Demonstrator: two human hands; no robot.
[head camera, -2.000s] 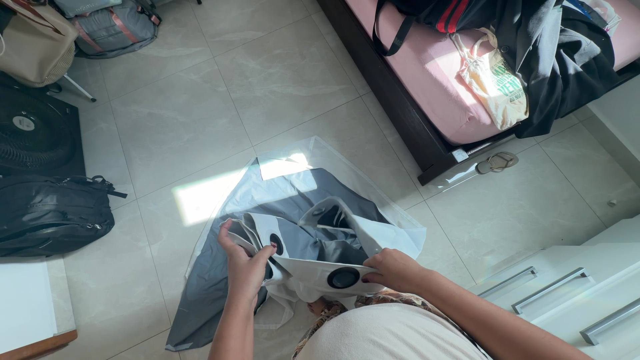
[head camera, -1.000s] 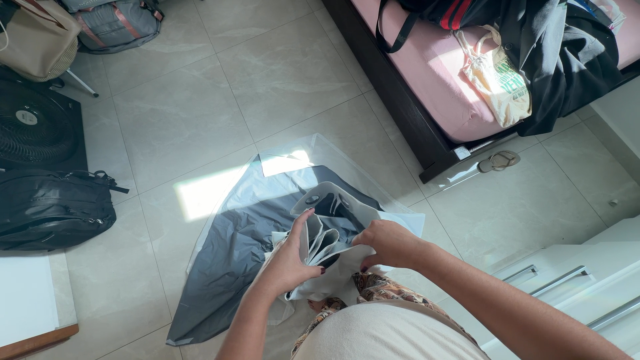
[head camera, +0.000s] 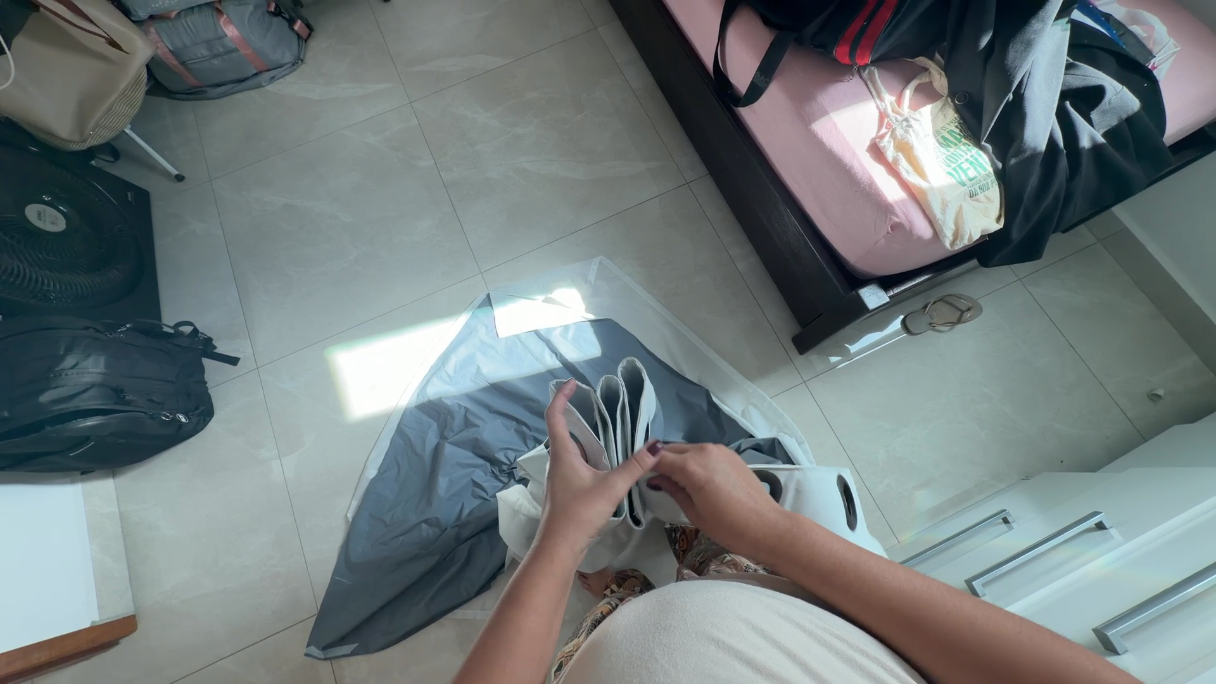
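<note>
A grey and white curtain (head camera: 427, 456) with a sheer layer (head camera: 665, 332) hangs from my hands and spreads over the tiled floor. Its white top band (head camera: 638, 389) with dark-rimmed eyelets is gathered in several upright folds. My left hand (head camera: 584, 480) grips these folds, thumb and forefinger stretched across them. Right beside it, my right hand (head camera: 712, 489) pinches the band, fingertips touching or nearly touching the left thumb. To the right of my right hand the band runs on unfolded, showing a dark eyelet (head camera: 846, 502).
A dark bed frame (head camera: 750, 209) with a pink mattress, bags and clothes stands at upper right, a flip-flop (head camera: 940, 313) beside it. White drawers (head camera: 1054, 532) are at lower right. A black backpack (head camera: 100, 394), a fan (head camera: 57, 228) and more bags line the left.
The band, stretched between my hands two seconds ago with an eyelet facing up, now stands in more folds in my left hand. My right hand has moved close to the left thumb.
</note>
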